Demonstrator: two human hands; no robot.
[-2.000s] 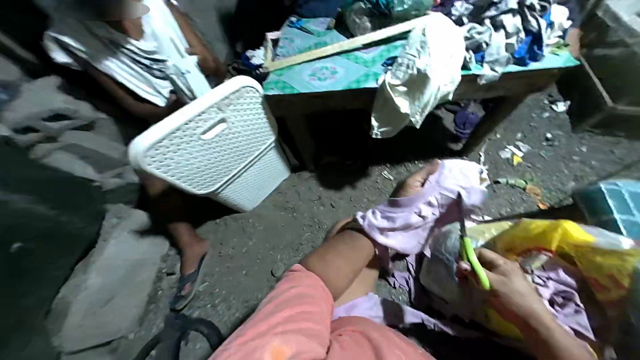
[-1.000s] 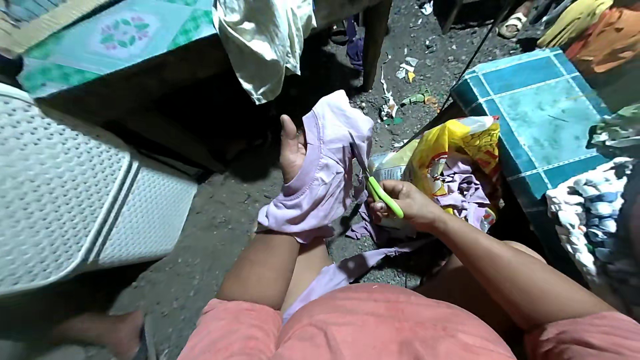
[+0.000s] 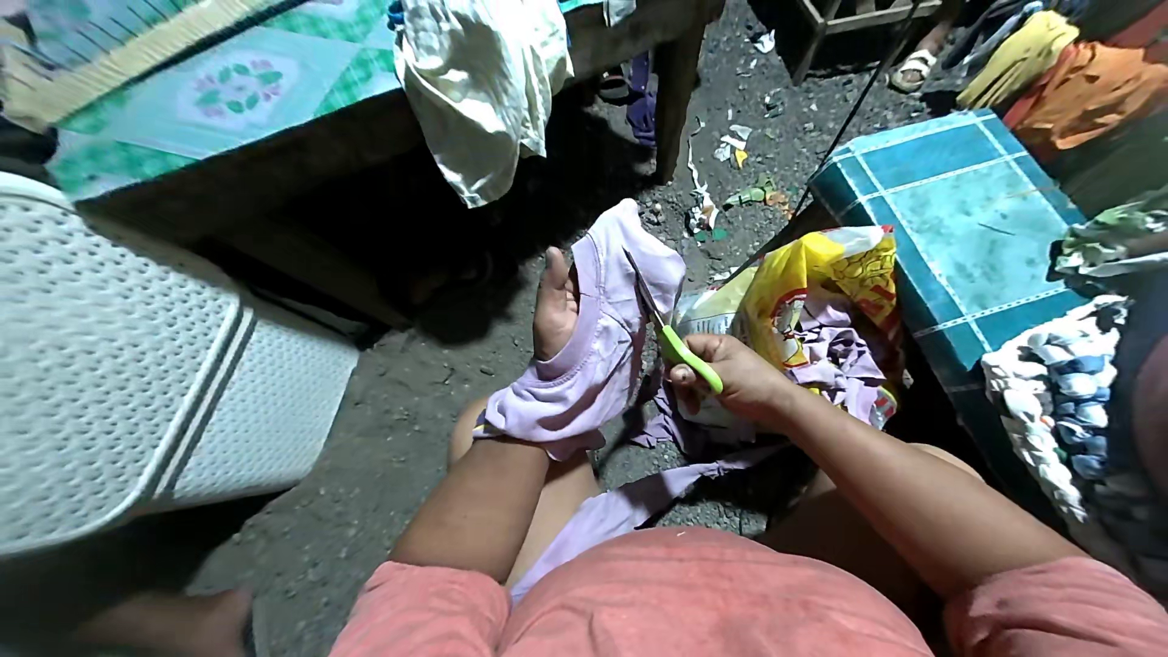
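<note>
A pale lilac fabric garment piece (image 3: 607, 338) is draped over my left wrist and hand. My left hand (image 3: 555, 306) pokes through its ribbed opening, thumb up, with the fingers mostly behind the cloth. My right hand (image 3: 725, 374) grips the lime-green handles of scissors (image 3: 683, 351), whose dark blades lie against the right part of the cloth, pointing up and left. Whether the blades are apart is unclear. A yellow plastic bag (image 3: 776, 297) with lilac scraps (image 3: 835, 351) stands just beyond my right hand. A long lilac strip (image 3: 630, 502) trails across my lap.
A white woven-pattern plastic chair (image 3: 109, 365) is at left. Behind it, a table (image 3: 338, 55) has a floral cover and a hanging cream cloth (image 3: 484, 82). A teal-covered box-like surface (image 3: 967, 219) and a braided rag piece (image 3: 1049, 392) are at right. Another person's sandalled foot (image 3: 912, 68) shows at top.
The view has swung to the right and down since the earliest frame. My left hand stays inside the lilac cloth, and my right hand keeps the scissors, their blades against the cloth.
</note>
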